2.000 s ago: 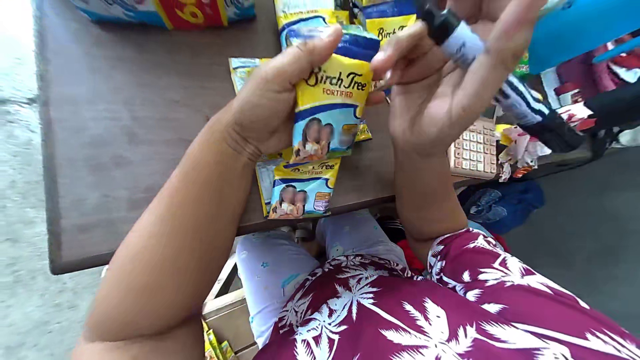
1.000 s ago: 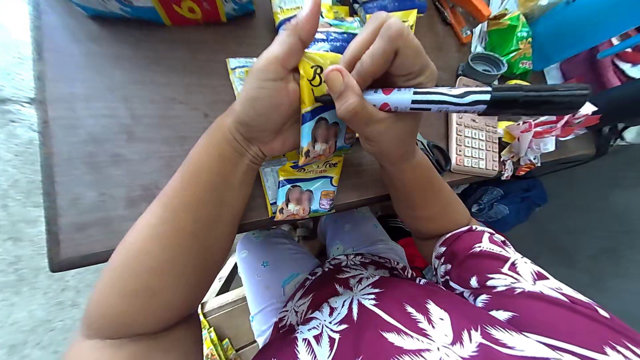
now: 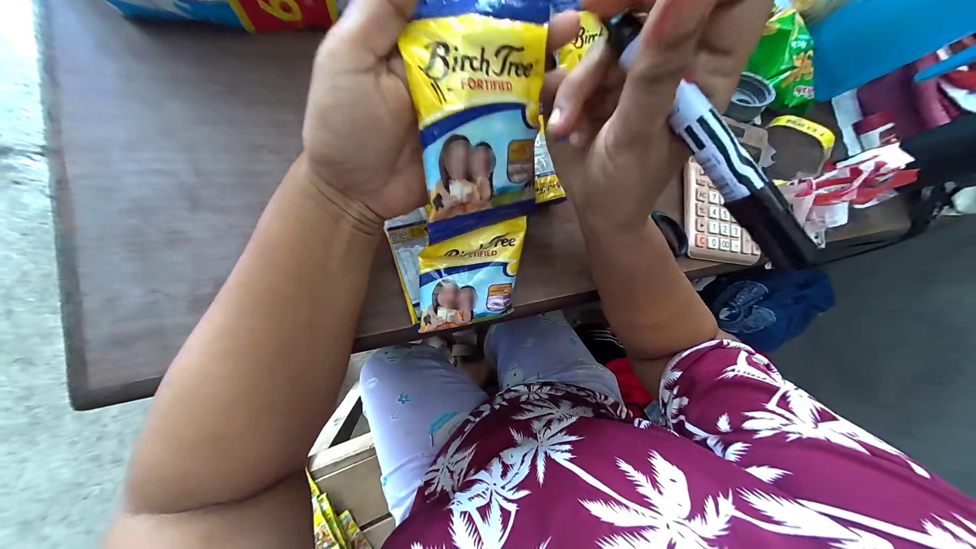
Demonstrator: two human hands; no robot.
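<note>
My left hand (image 3: 366, 114) grips a yellow and blue Birch Tree milk powder sachet (image 3: 476, 114) by its left side, front face up. Another sachet (image 3: 469, 278) of the same kind hangs or lies just below it, over the table's front edge; whether the two are joined I cannot tell. My right hand (image 3: 648, 114) has a black and white marker pen (image 3: 724, 152) held between its fingers, slanting down to the right, and its fingertips are at the right side of the upper sachet. More sachets (image 3: 550, 164) lie behind, partly hidden by my hands.
A pink calculator (image 3: 720, 221) rests on the brown table (image 3: 191, 191) at the right, near a grey roll or ring (image 3: 751, 95), a green snack pack (image 3: 789, 61) and torn wrappers (image 3: 854, 183). A blue and red pack (image 3: 282, 11) lies at the upper left. Below is a wooden crate (image 3: 351, 473).
The marker has swung from nearly level to slanting down to the right. My right hand has opened out beside the sachet, and more of the sachet's front now shows.
</note>
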